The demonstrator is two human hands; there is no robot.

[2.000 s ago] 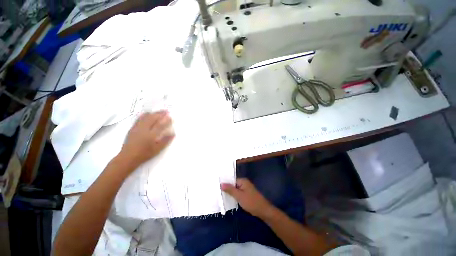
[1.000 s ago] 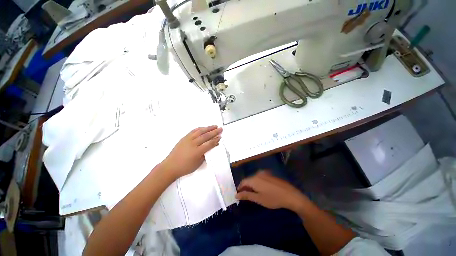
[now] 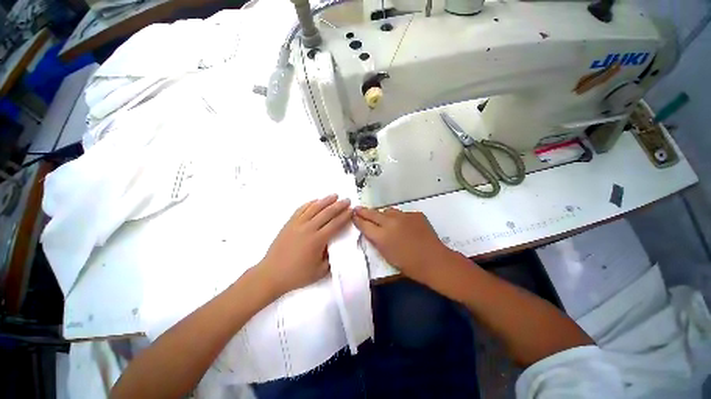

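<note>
A large white garment panel [image 3: 195, 226] covers the left of the table, its frayed edge hanging over the front. Its folded edge [image 3: 348, 273] runs up to the presser foot and needle [image 3: 359, 167] of the sewing machine [image 3: 483, 54]. My left hand [image 3: 304, 241] lies flat on the panel just below the needle, fingers together. My right hand [image 3: 397, 241] pinches the folded edge between thumb and fingertips, touching the left fingertips. Whether the needle is in the cloth cannot be told.
Green-handled scissors [image 3: 489, 165] lie on the machine bed. A lamp head [image 3: 278, 92] hangs left of the needle. A red-and-white item [image 3: 561, 150] and a green-handled tool [image 3: 672, 107] are at the right. White cloth [image 3: 647, 319] lies at the lower right.
My right hand has moved up from the hanging lower corner to the folded edge near the needle. My left hand has moved right across the panel to beside the needle.
</note>
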